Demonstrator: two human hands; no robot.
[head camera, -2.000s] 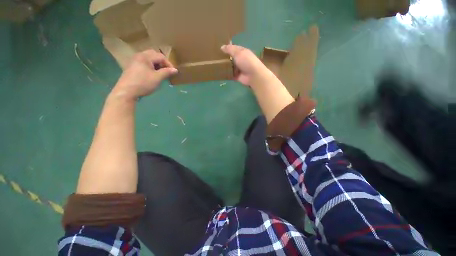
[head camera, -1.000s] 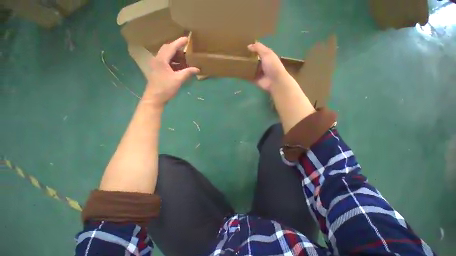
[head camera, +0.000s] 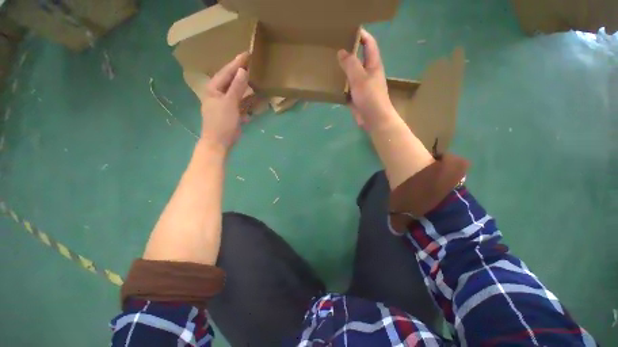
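Observation:
A brown mailer box (head camera: 298, 68) is held up in front of me, its shallow tray open towards me and its side walls upright. Its large lid panel (head camera: 312, 19) rises at the far side and is cut off by the top edge. My left hand (head camera: 227, 101) grips the left side wall, thumb and fingers around it. My right hand (head camera: 366, 80) grips the right side wall, with the thumb on the inner side. The undersides of the tray and some fingertips are hidden.
Flat brown blanks (head camera: 213, 42) lie on the floor behind the box at left. A part-folded box with upright lid (head camera: 434, 98) stands at right, partly behind my right forearm. Cardboard piles show at top left (head camera: 71, 20) and top right (head camera: 566, 13). Thin scraps and marking tape (head camera: 64, 251) lie on the green floor.
The tray has tilted so its inside shows more, and its side walls stand upright. My left hand has closed on the left wall. The dark blurred shape at right is gone.

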